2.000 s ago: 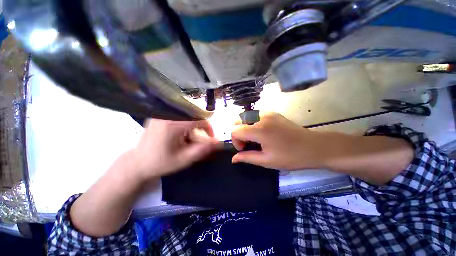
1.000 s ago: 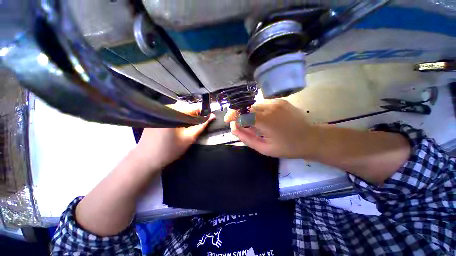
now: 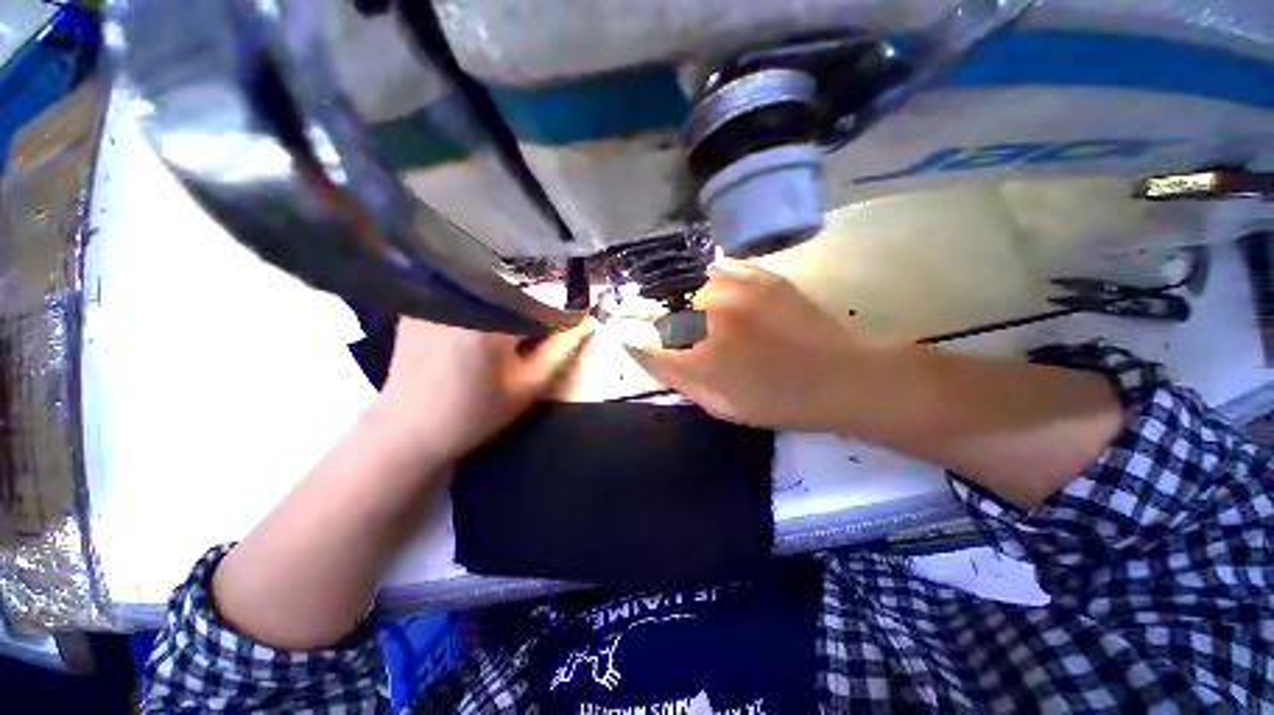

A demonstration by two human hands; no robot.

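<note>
A black fabric piece (image 3: 611,489) lies on the machine table and hangs at its front edge, below my hands. My left hand (image 3: 468,377) is left of the needle area, thumb and fingertips pinched together near the presser foot (image 3: 577,285). My right hand (image 3: 762,349) is just right of the needle area, its fingertips bent down beside a small grey block (image 3: 682,330). Bright lamp glare lies between the fingertips, so whether they grip the fabric edge cannot be told. The needle itself is not clear.
The white sewing machine head (image 3: 615,196) with a blue stripe spans the top. A tension knob (image 3: 762,196) hangs near the centre. A large shiny curved metal part (image 3: 335,210) is at upper left. Dark snips (image 3: 1118,299) and a thin dark rod (image 3: 999,327) lie at right.
Since two seconds ago my left hand has moved from over the fabric up beside the foot, and my right hand has shifted slightly up. The fabric's lower part has barely moved.
</note>
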